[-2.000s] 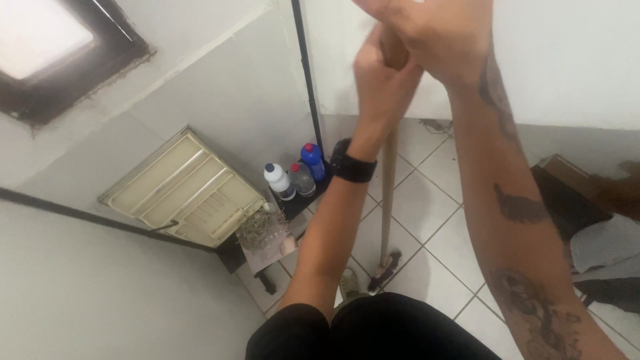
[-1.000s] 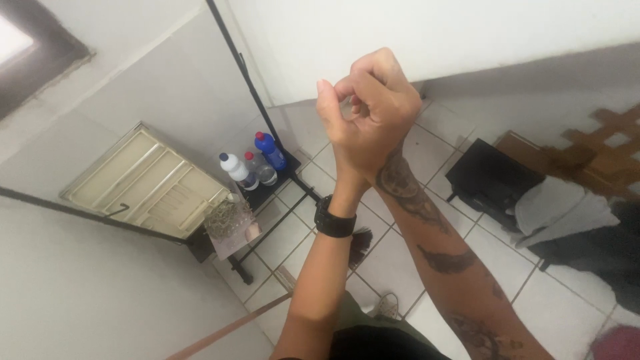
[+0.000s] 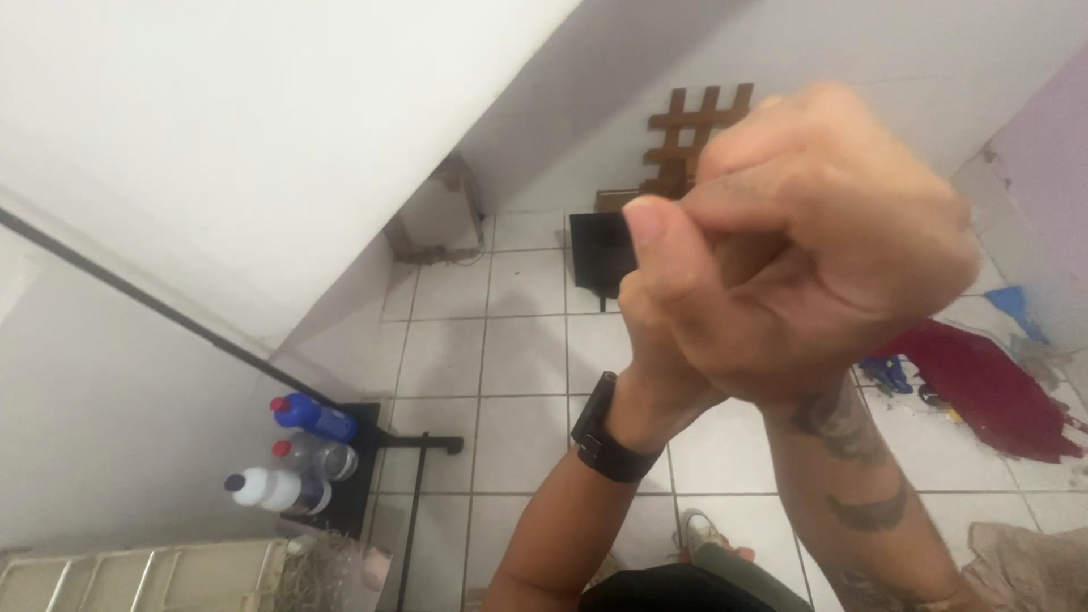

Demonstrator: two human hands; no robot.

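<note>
My right hand [image 3: 816, 238], on the tattooed arm, is curled into a fist close in front of the camera, right of the middle. My left hand [image 3: 667, 374], with a black watch [image 3: 605, 433] on its wrist, is pressed against it from behind and below, mostly covered by it. The fingers of both are bent, and no object can be made out in them. The inside of both hands is hidden.
Bottles [image 3: 314, 416] stand on a black shelf [image 3: 364, 467] at lower left, by a cream panel [image 3: 187, 578]. A slatted wooden piece [image 3: 671, 119] and a black object [image 3: 595, 246] lie beyond my hands. Dark red cloth [image 3: 977, 391] is on the tiled floor [image 3: 518, 442] at right.
Two seconds ago my hands were on a wooden pole; it is not visible now. One second ago a pole showed at lower left. The view has swung to the right.
</note>
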